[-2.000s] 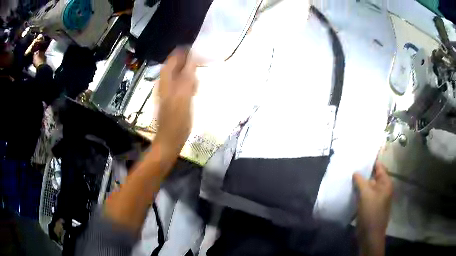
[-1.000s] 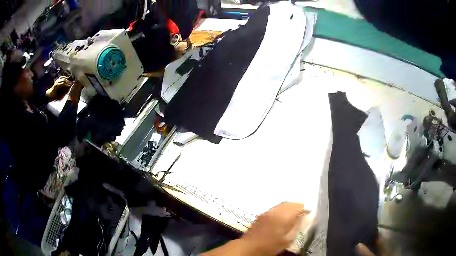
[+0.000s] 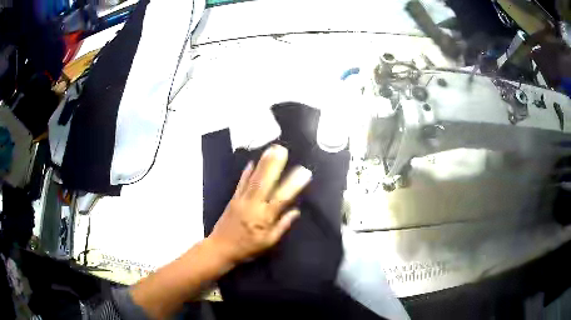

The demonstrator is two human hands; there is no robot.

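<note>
A dark garment panel lies on the white table just left of the sewing machine's needle area. A pale piece of cloth shows along its lower right side. My left hand rests flat on the dark cloth with its fingers a little apart, pointing up and to the right. A white rounded piece stands at the panel's upper right edge. My right hand is not in view.
The white sewing machine head extends to the right. A stack of dark and pale cut pieces lies at the table's left. The white table has ruler marks along its front edge. A blue tube curves behind the head.
The view has turned right, towards the machine. The pale panel has gone from my hands to the stack at left. My left hand has moved onto the dark panel; my right hand has left view.
</note>
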